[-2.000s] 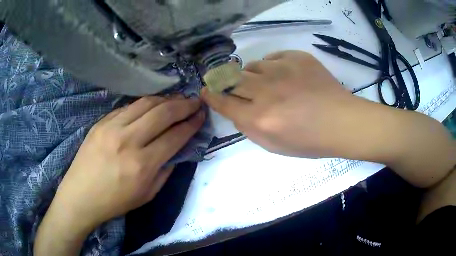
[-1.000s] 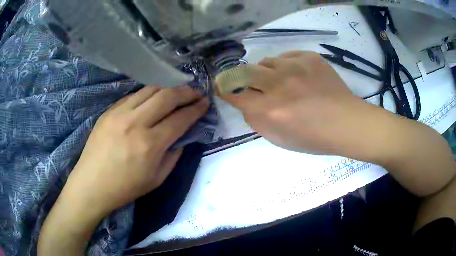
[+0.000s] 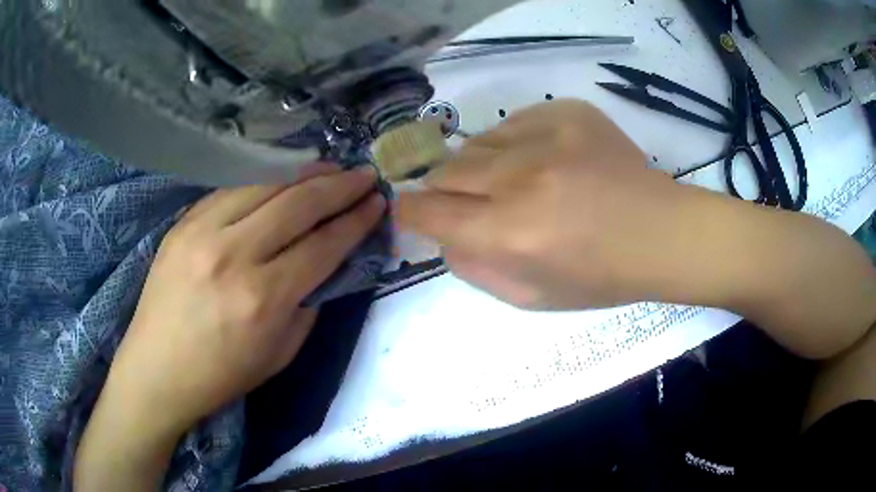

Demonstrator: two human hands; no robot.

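Blue-grey patterned cloth (image 3: 67, 259) lies gathered at the left and runs under the sewing machine head (image 3: 250, 58). Dark cloth (image 3: 312, 375) hangs beneath it over the table's front edge. My left hand (image 3: 240, 259) presses on the cloth with its fingertips close to the needle area. My right hand (image 3: 547, 211) is just right of the cloth edge, slightly blurred, its thumb and fingers near the tan ribbed knob (image 3: 410, 150). Whether its fingertips touch the cloth is unclear. The needle and presser foot are mostly hidden.
Black thread snips (image 3: 668, 99) and black scissors (image 3: 766, 154) lie at the upper right. Silver tweezers (image 3: 538, 41) lie behind the knob. A perforated metal disc (image 3: 439, 117) is beside the knob. The white table covering (image 3: 499, 356) curves along the front.
My right hand's fingertips have moved slightly away from the knob and the cloth edge, uncovering the perforated disc. My left hand stays on the cloth. The camera view has shifted a little.
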